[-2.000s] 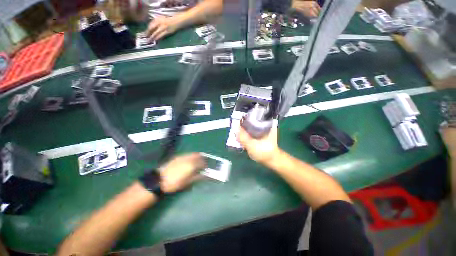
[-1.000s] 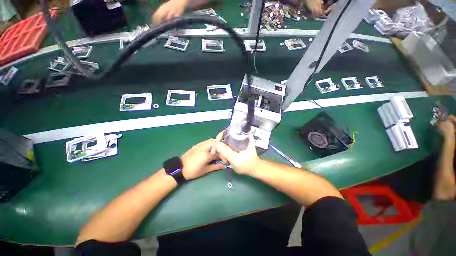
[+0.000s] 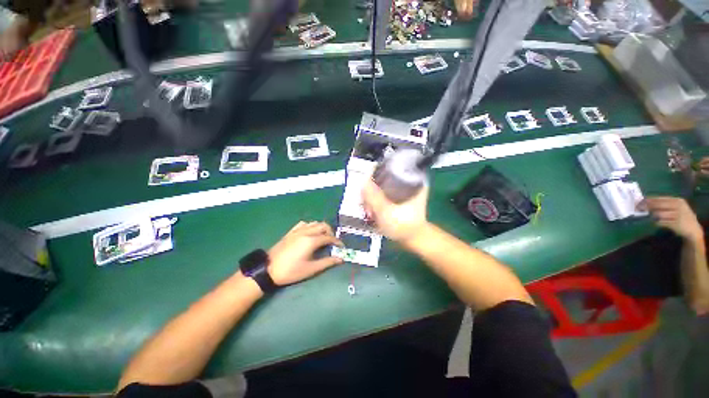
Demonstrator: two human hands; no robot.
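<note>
My left hand (image 3: pixel 302 255), with a black watch on its wrist, holds the left edge of a white housing (image 3: pixel 368 255) on the green bench. The housing has a window opening and a small green patch. My right hand (image 3: pixel 398 214) grips the grey electric screwdriver (image 3: pixel 403 175) over the screw feeder (image 3: pixel 352 200), behind the housing. The screwdriver's tip is hidden. A small white ring-like part (image 3: pixel 351 289) lies in front of the housing.
Stacked housings (image 3: pixel 132 241) lie left; more housings (image 3: pixel 245 158) sit on the belt. A cooling fan (image 3: pixel 494 204) lies right of the feeder. Another person's hand (image 3: pixel 675 214) touches white units (image 3: pixel 619 199) at far right. A grey post and blurred cable cross the view.
My right hand and the screwdriver have lifted from the housing to over the feeder, uncovering the housing. Belt housings have moved left. Another person's hand has reached the white units.
</note>
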